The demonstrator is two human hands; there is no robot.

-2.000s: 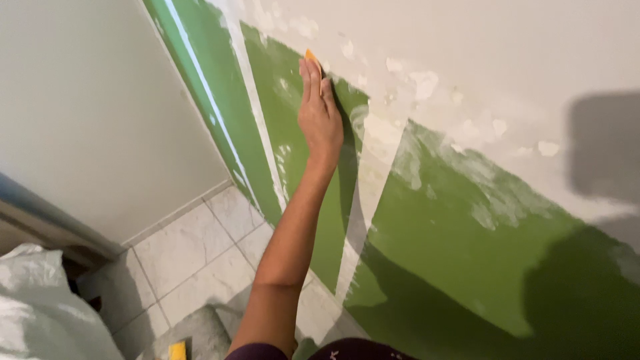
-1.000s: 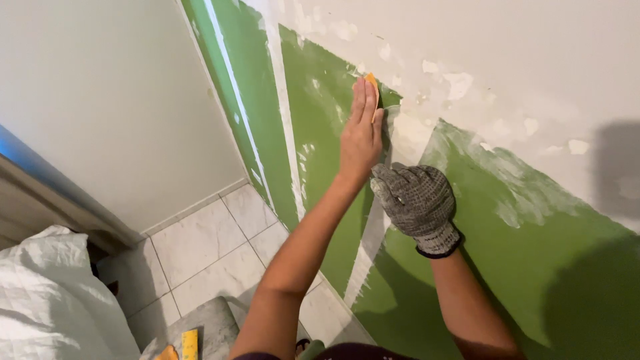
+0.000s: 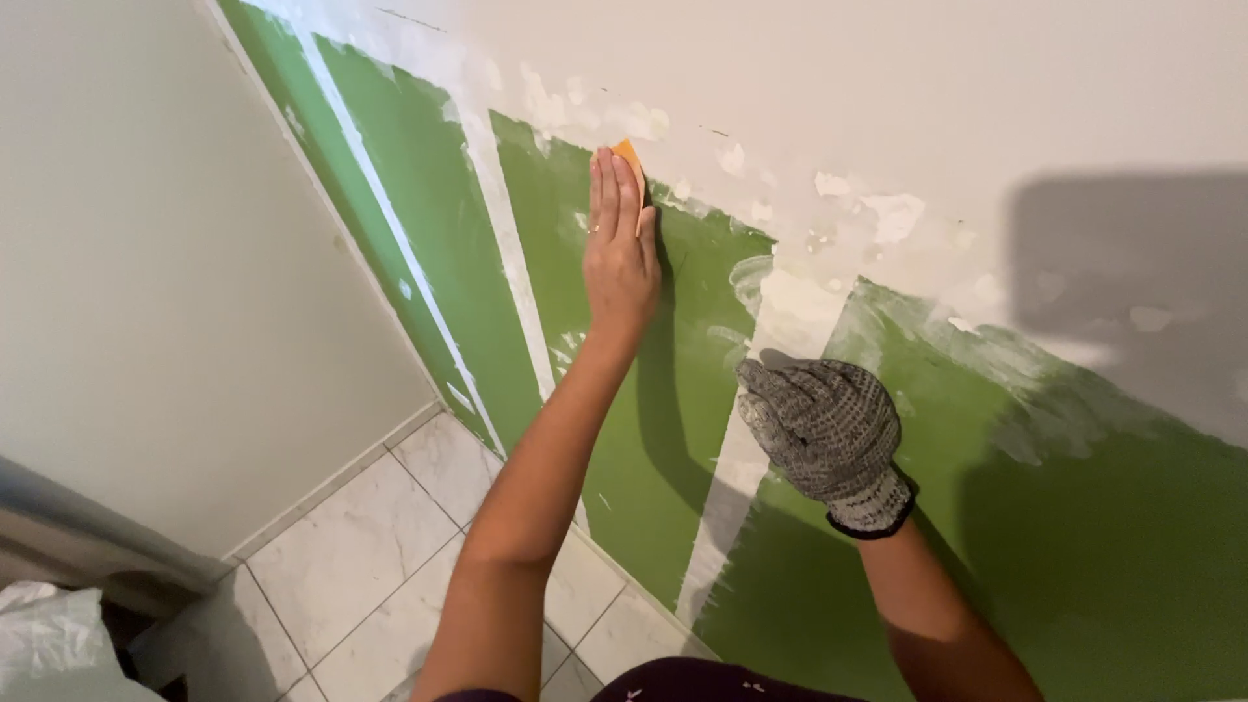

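My bare left hand point(image 3: 621, 253) presses a folded piece of orange sandpaper point(image 3: 625, 156) flat against the wall, where the green paint meets the white upper part. The paper shows past the fingertips and along the side of the hand. My right hand point(image 3: 821, 424) wears a grey knitted glove and is held, fingers curled, by a white stripe; whether it touches the wall or holds anything cannot be seen. The painted wall point(image 3: 975, 458) has green areas split by white stripes, with pale filler patches point(image 3: 892, 216) and whitish smears around the upper green edge.
A plain side wall point(image 3: 214, 244) meets the painted wall at a corner on the left. White marbled floor tiles point(image 3: 341, 546) lie below. White plastic sheeting point(image 3: 54, 634) is at the lower left, beside a brownish item that I cannot make out. Shadows fall across the wall at right.
My gloved right hand, out of view two seconds ago, came up near the left hand and now stands farther from it. The left hand stays on the wall with the sandpaper.
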